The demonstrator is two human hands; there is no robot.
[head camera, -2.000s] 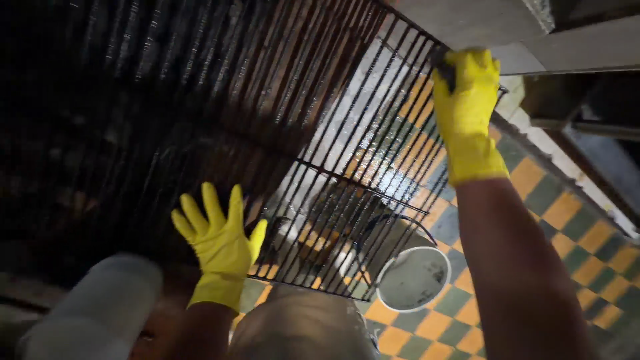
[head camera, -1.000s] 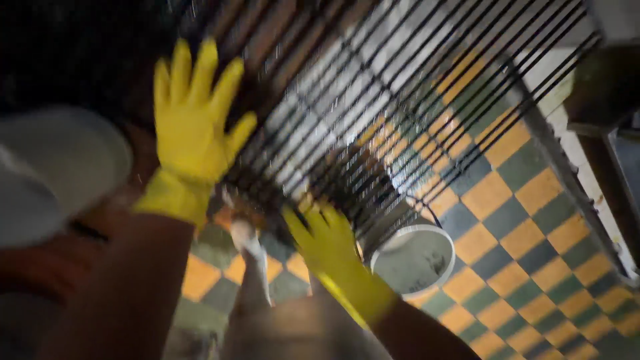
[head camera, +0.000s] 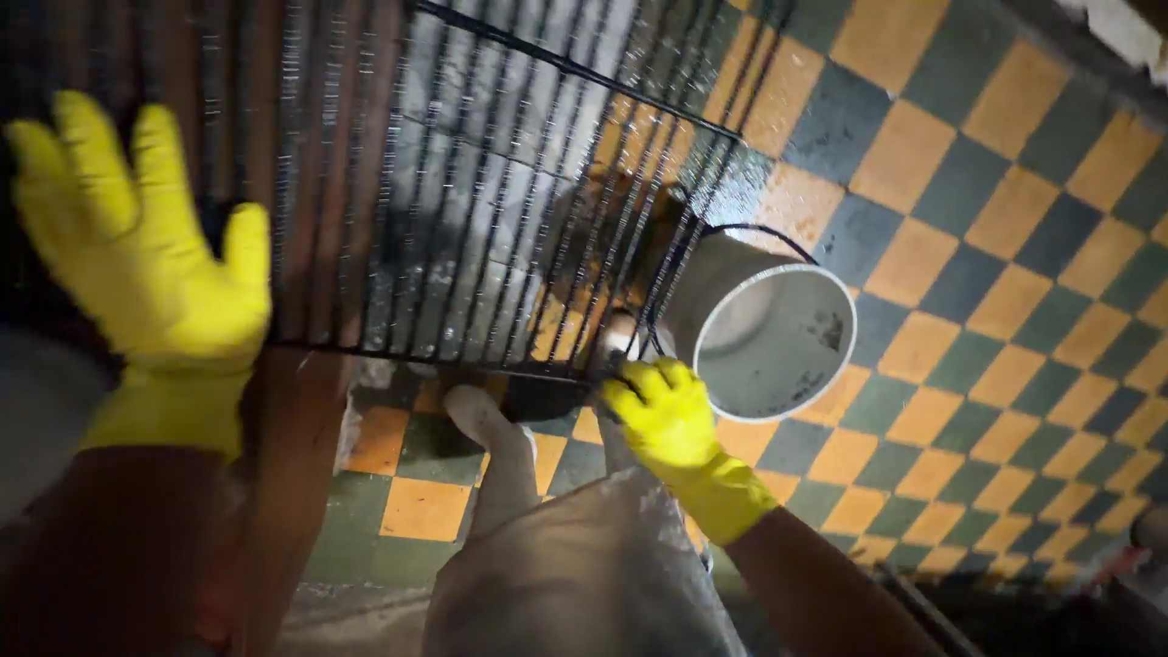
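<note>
A dark, wet metal grate (head camera: 493, 196) of long parallel rods spans the upper left and middle of the head view. My left hand (head camera: 164, 246), in a yellow rubber glove, is spread over the grate's left part, its fingers apart; whether the palm touches the rods cannot be told. In a matching glove, my right hand (head camera: 666, 415) is curled at the grate's near right corner, around something dark that is mostly hidden by the fingers. Just right of that corner is a grey bucket (head camera: 776, 342) with a dark handle, its inside stained.
Orange and dark checkered floor tiles (head camera: 926, 338) lie below, wet near the bucket. My feet and light-coloured clothing (head camera: 584, 575) show at the bottom middle. A pale rounded thing (head camera: 46, 411) is blurred at the left edge. Reddish-brown boards or beams show behind the rods.
My right hand was at the grate's far right corner two seconds ago; it has come down to the near edge. My left hand remains spread over the left side. The view has shifted.
</note>
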